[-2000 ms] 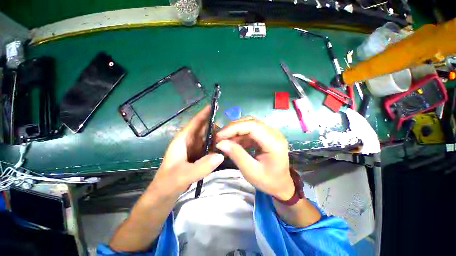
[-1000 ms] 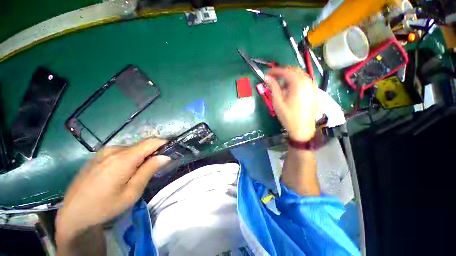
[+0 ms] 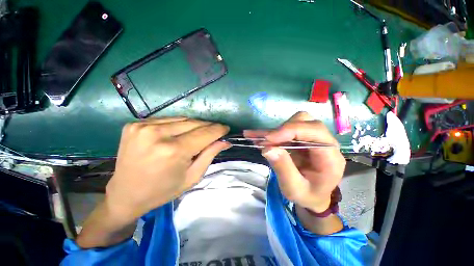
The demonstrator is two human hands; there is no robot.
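Observation:
My left hand (image 3: 163, 161) is closed at the mat's front edge, its fingertips pinching the phone body, which is nearly all hidden; only a thin dark edge shows at the fingertips. My right hand (image 3: 306, 158) grips slim silver tweezers (image 3: 249, 146) between thumb and fingers. They lie nearly level, points toward my left fingertips; whether they touch the phone cannot be told. A black frame (image 3: 179, 97) with a large open window lies on the green mat behind my left hand. A blue pick (image 3: 257, 101) lies behind the gap between my hands.
A black screen (image 3: 83, 49) lies at left. Right of the pick are a red square (image 3: 320, 91), a pink tube (image 3: 342, 112), a red-handled knife (image 3: 364, 78) and a white scrap pile (image 3: 371, 143). An orange barrel (image 3: 439, 84) and red-edged meter (image 3: 434, 115) are at far right.
My right hand has taken the tweezers from the mat and come back beside my left hand. The phone body, visible in my left hand before, is now mostly hidden. The view has shifted.

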